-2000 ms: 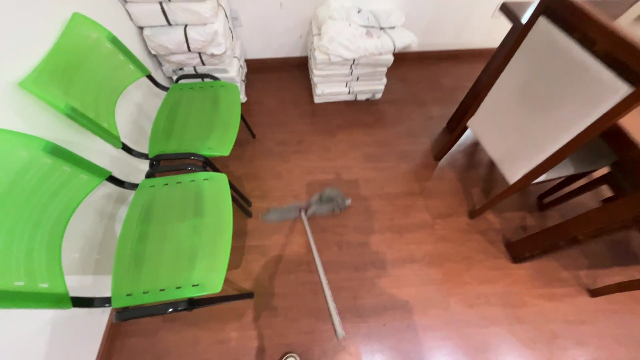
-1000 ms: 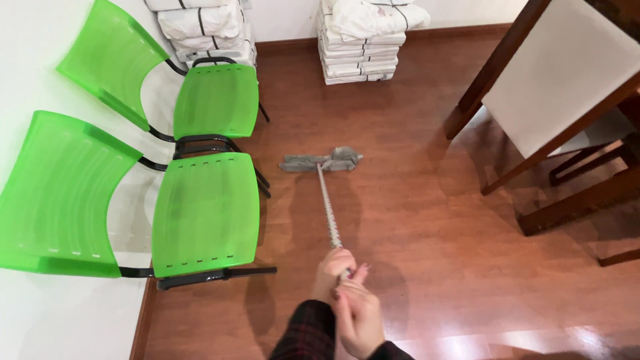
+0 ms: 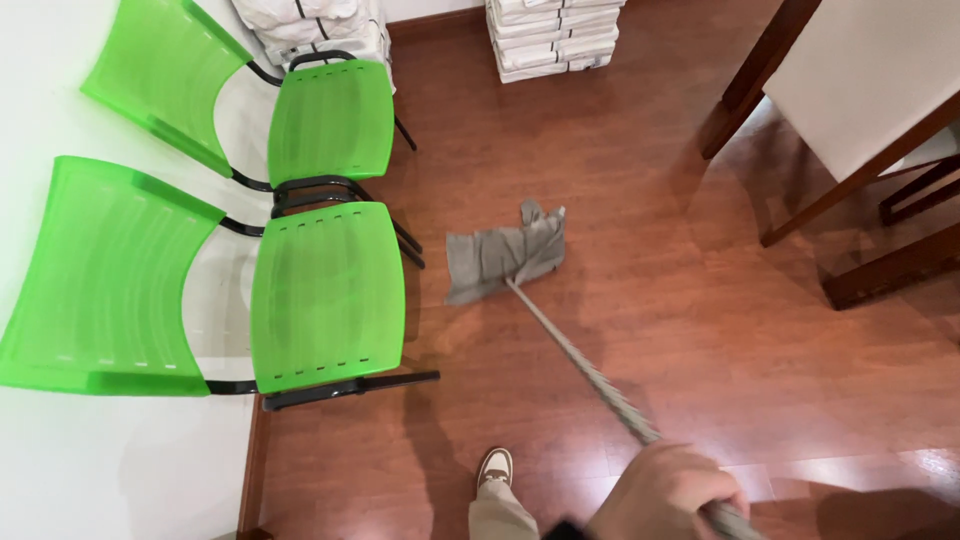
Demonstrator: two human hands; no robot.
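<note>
A grey floor cloth [image 3: 499,255] is draped over the head of a long-handled floor tool on the wooden floor. The tool's pale handle [image 3: 585,365], with a spiral pattern, runs from the cloth down to the lower right. My left hand [image 3: 671,491] is closed around the handle near the bottom edge, slightly blurred, with a bit of dark sleeve behind it. The handle's upper end leaves the frame below the hand. My right hand is out of view.
Two green plastic chairs [image 3: 330,300] with black metal legs line the left wall. White bundles [image 3: 555,37], strapped in black, stand by the far wall. A wooden chair with a pale back [image 3: 870,82] is at the right. My shoe [image 3: 495,469] shows at the bottom.
The cloth-covered head has come closer to me, and the handle now slants to the lower right. Both hands gripped the handle one second ago; the right hand has since left view.
</note>
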